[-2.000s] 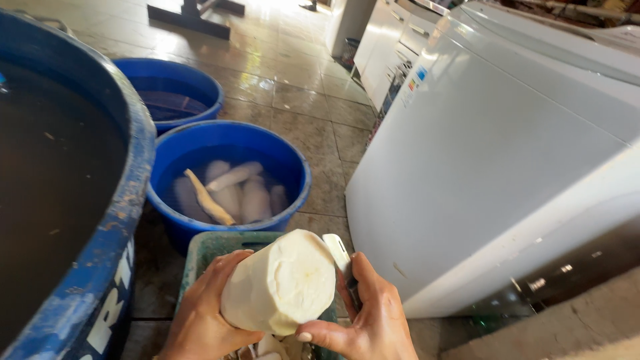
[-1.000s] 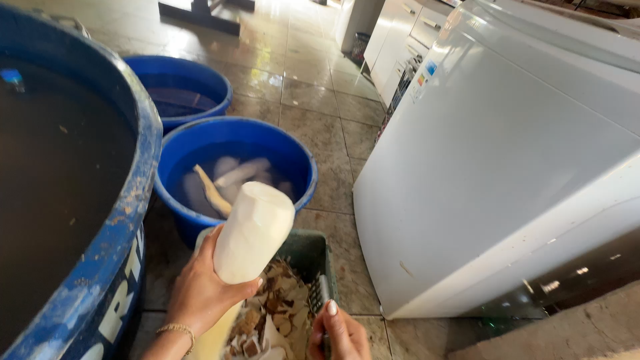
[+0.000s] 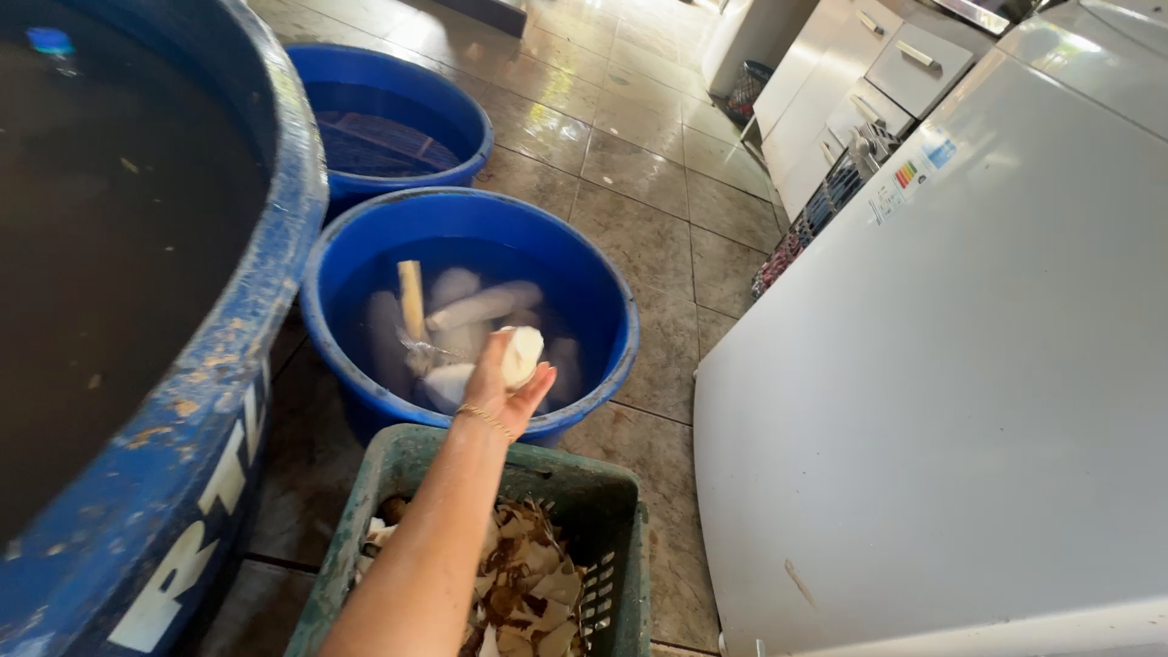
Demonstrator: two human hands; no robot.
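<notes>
My left hand [image 3: 506,383], with a thin bracelet at its wrist, reaches over the near side of a blue plastic tub of water [image 3: 584,239]. It holds a peeled white root [image 3: 523,356], whose cut end shows above the water. Several pale peeled roots [image 3: 488,304] lie in the tub, and one yellowish piece [image 3: 411,297] sticks up among them. Below my forearm stands a green plastic crate [image 3: 598,481] with brown and white peelings [image 3: 534,570] in it. My right hand is out of view, and so is the peeling tool.
A large blue tank of dark water [image 3: 297,173] stands close on the left. Behind the tub is a second blue tub [image 3: 470,114] with water. A white appliance [image 3: 922,365] stands on the right, with white drawers [image 3: 858,91] beyond it. The floor is tiled [image 3: 630,192].
My left hand has moved with the white root from above the crate forward to the tub. My right hand, earlier holding a peeling tool beside the root, has left the view.
</notes>
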